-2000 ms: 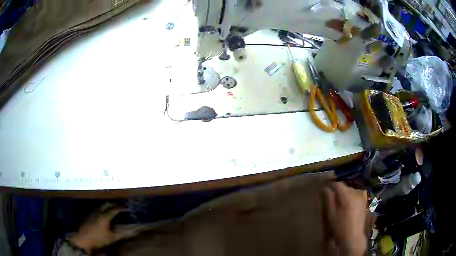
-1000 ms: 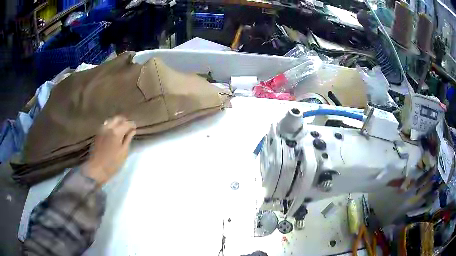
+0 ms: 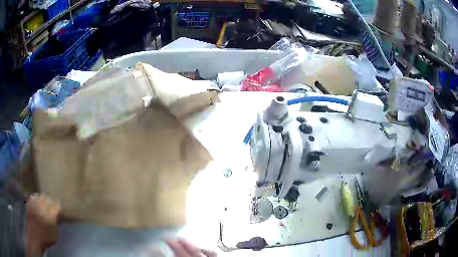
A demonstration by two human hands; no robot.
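Observation:
A brown garment panel (image 3: 120,170), blurred, spreads over the left part of the white machine table. Paler beige cloth (image 3: 110,100) lies behind it, partly covered. My left hand (image 3: 42,221) is at the panel's lower left corner, with the cloth's edge in its fingers. My right hand (image 3: 188,248) is blurred and cut off by the bottom edge, below the panel; its grip cannot be told. The white machine head (image 3: 286,145) stands right of the panel, apart from it.
Orange-handled shears (image 3: 362,228) and a yellow-green-handled tool (image 3: 347,199) lie on the machine bed. A yellow-taped box (image 3: 419,226) is at the lower right. Red and clear plastic (image 3: 263,79) and a white roll (image 3: 231,79) lie behind. A blue crate (image 3: 63,57) stands far left.
My left hand has moved from the brown stack down and left. A panel now spreads in front, and paler cloth shows behind. My right hand has come in at the bottom edge.

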